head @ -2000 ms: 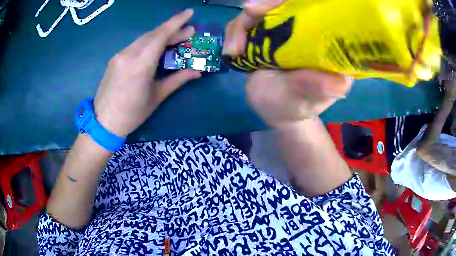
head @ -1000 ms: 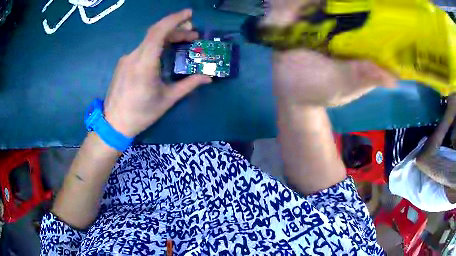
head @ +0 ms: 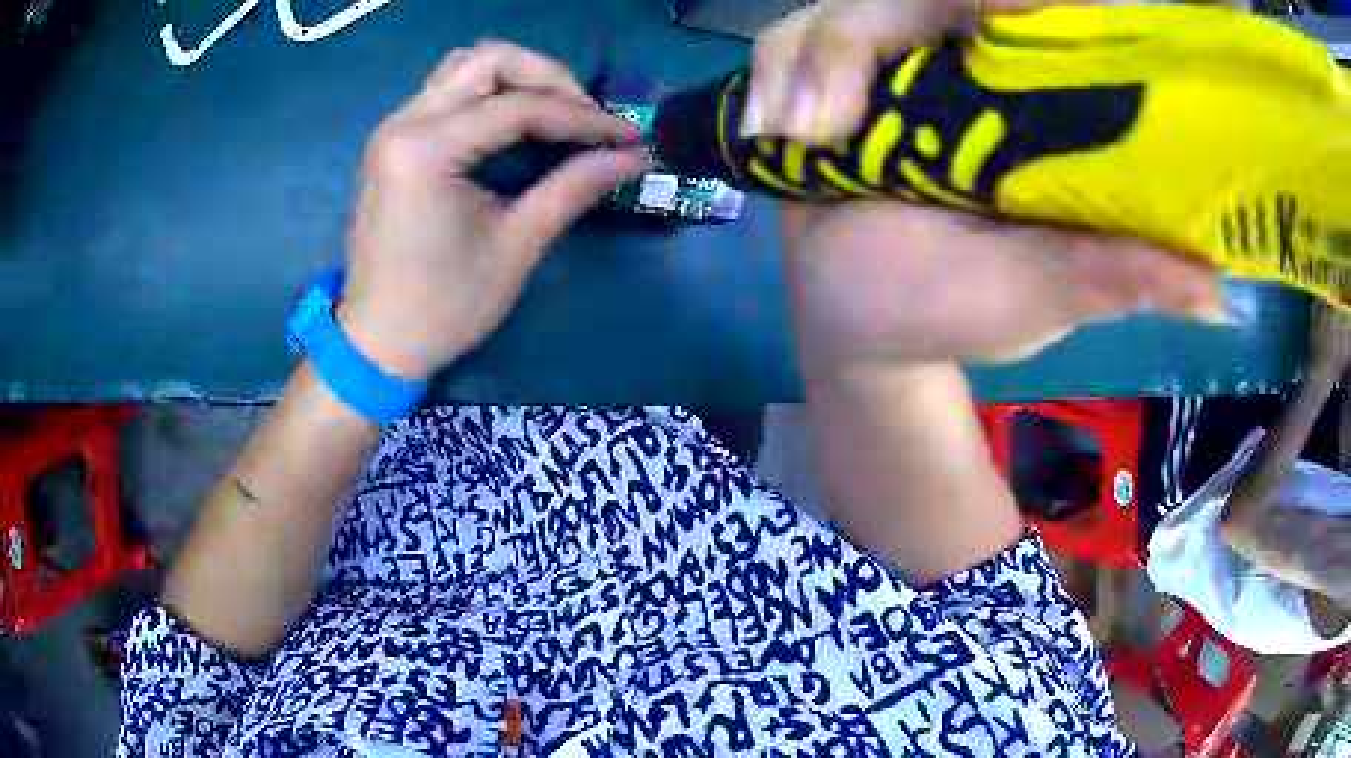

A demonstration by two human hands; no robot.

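The yellow electric screwdriver (head: 1185, 141), with its black-striped grip, is held in my right hand (head: 889, 222). It points left, and its dark nose is beside my left fingertips. My left hand (head: 467, 208) has its thumb and fingertips close together at the driver's nose. Whether they pinch something small cannot be told. The unit with the green circuit board (head: 685, 194) lies on the green surface under the nose, partly hidden by the driver and my left fingers.
White edge strips (head: 282, 22) lie on the green bench (head: 178, 282) at the far left. Red stools (head: 1070, 467) stand below the near edge on both sides. Another person's arm (head: 1286, 444) is at the right. A dark object is cut off at the top edge.
The screwdriver swung away right, then came back over the board. My left thumb and fingers, around the unit before, are now together at the driver's nose. The unit sits further right and is turned.
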